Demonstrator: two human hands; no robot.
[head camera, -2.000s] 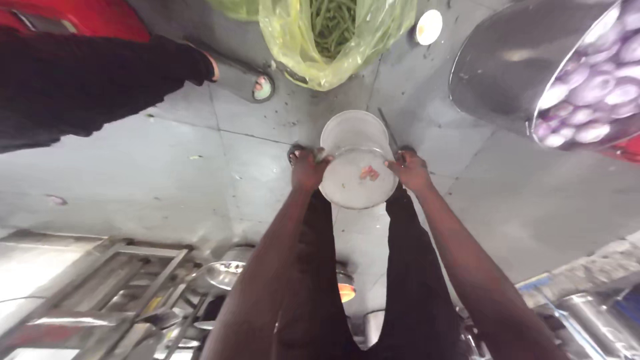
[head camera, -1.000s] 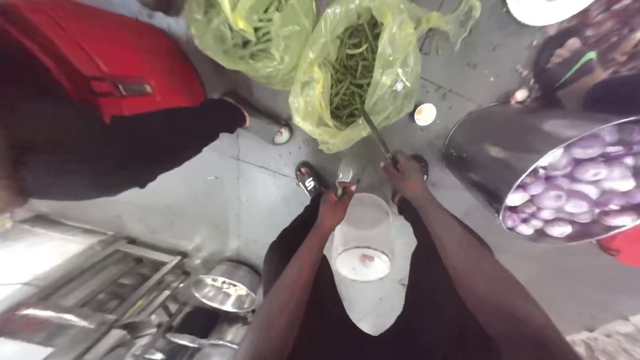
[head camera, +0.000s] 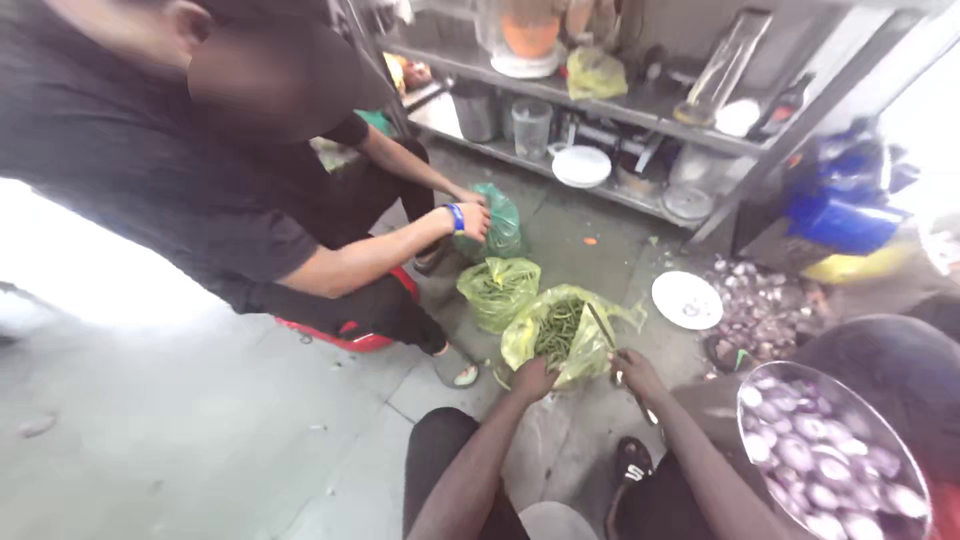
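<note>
A yellow-green plastic bag full of green beans stands open on the floor before me. My left hand is at the near edge of its mouth, by the beans; its fingertips are hidden. In my right hand is a knife, its dark blade angled up over the bag's right side. Behind stand a second yellow-green bag with beans and a green bag, which a co-worker's hands touch. Between my legs, a pale round container shows partly at the bottom edge.
A large metal pot of peeled purple onions is at my right. Beyond it are a white plate and a heap of onions on the floor. A metal shelf with kitchenware stands behind. The co-worker sits at left on a red seat.
The view has swung up, bringing in the shelf and co-worker. My left hand has moved from near the clear container to the bean bag. Two seconds ago both hands were at the container's rim.
</note>
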